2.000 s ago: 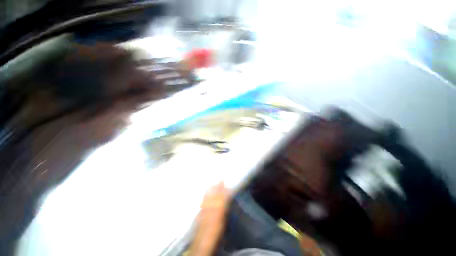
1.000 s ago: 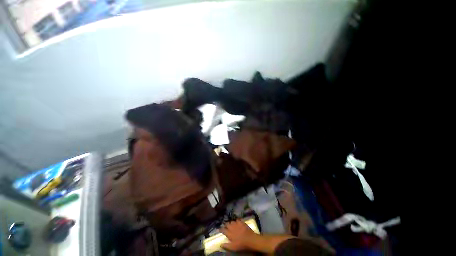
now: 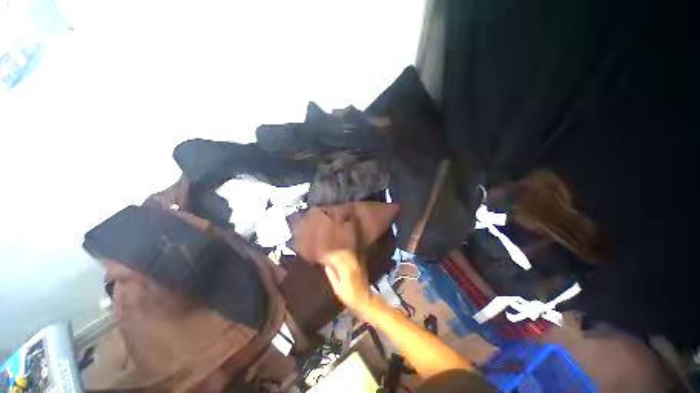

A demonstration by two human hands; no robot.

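Note:
A brown cloth piece [image 3: 338, 229] lies on darker brown cloth near the middle of the view. My right hand [image 3: 347, 278] reaches in from the lower right and touches its lower edge. The fingertips are blurred against the cloth, so I cannot tell whether they grip it. A large limp heap of brown panels [image 3: 165, 318] with a black panel [image 3: 180, 257] on top lies to the left of the hand. My left hand is out of the picture.
Black cloth bundles [image 3: 307, 138] lie along the pale wall. White ties [image 3: 529, 308] are knotted at the right. A blue basket [image 3: 537, 372] and a pale yellow item [image 3: 349, 378] are low in view. A tool tray [image 3: 31, 368] is at the lower left corner.
The view has swung right from the white table to the cloth heaps. My right hand has left the pale yellow item and moved up to the brown cloth piece.

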